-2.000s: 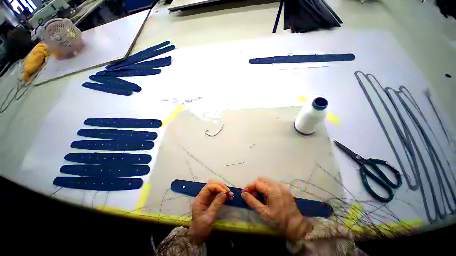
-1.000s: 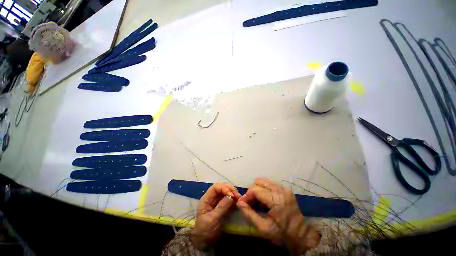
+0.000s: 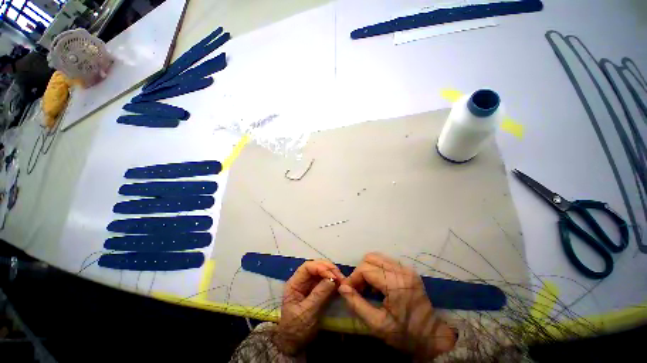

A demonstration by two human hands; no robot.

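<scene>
A long navy strap (image 3: 465,293) lies across the near edge of the beige sheet (image 3: 383,191), behind both hands. My left hand (image 3: 306,305) and my right hand (image 3: 389,301) meet in front of its middle, fingertips pinched close together. A tiny pale spot shows at the left fingertips; whether it is a needle or thread cannot be told. Fine dark thread tails (image 3: 454,255) spread over the strap's right part and along the table edge.
Scissors (image 3: 571,220) lie at right, beside a white thread cone (image 3: 468,127) and grey loops (image 3: 603,120). Navy tabs (image 3: 163,225) lie in a row at left, with a fanned heap (image 3: 174,78) behind. A single tab (image 3: 447,19) lies at top.
The hands have come closer together since the oldest frame, fingertips now almost touching. The view has tilted, so the cone and scissors appear farther right. The strap stays in front of me.
</scene>
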